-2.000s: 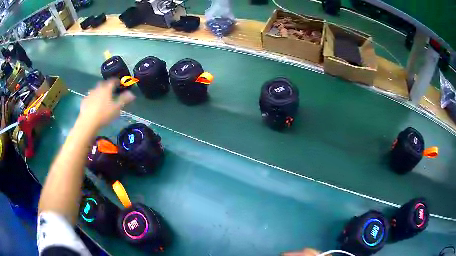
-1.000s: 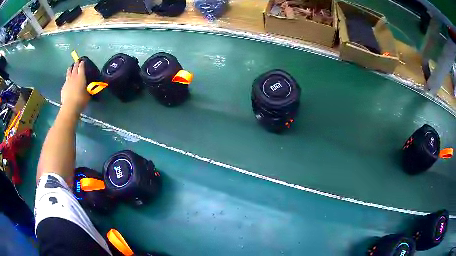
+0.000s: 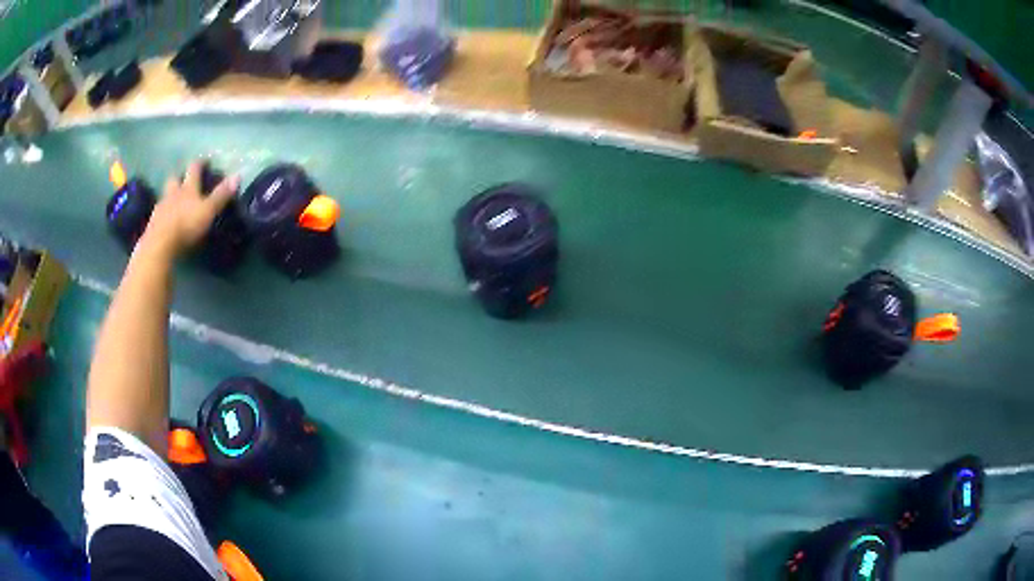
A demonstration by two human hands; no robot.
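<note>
My left hand reaches in from the lower left over a black barrel speaker on the far green strip. Its fingers are apart and cover part of the speaker's top; whether they touch it is unclear. Left of the hand stands a speaker with a blue-lit logo and an orange strap. Right of it stands an unlit-looking speaker with an orange strap. My right hand is not in view.
Two more speakers stand on the far strip, at centre and right. On the near surface are a green-ringed speaker, another partly behind my arm, and two lit ones lower right. Cardboard trays sit on the far shelf.
My left hand has moved from the leftmost far speaker to the one beside it. The leftmost speaker's logo now shows blue. The ring on the near speaker changed from whitish to green. The view has shifted.
</note>
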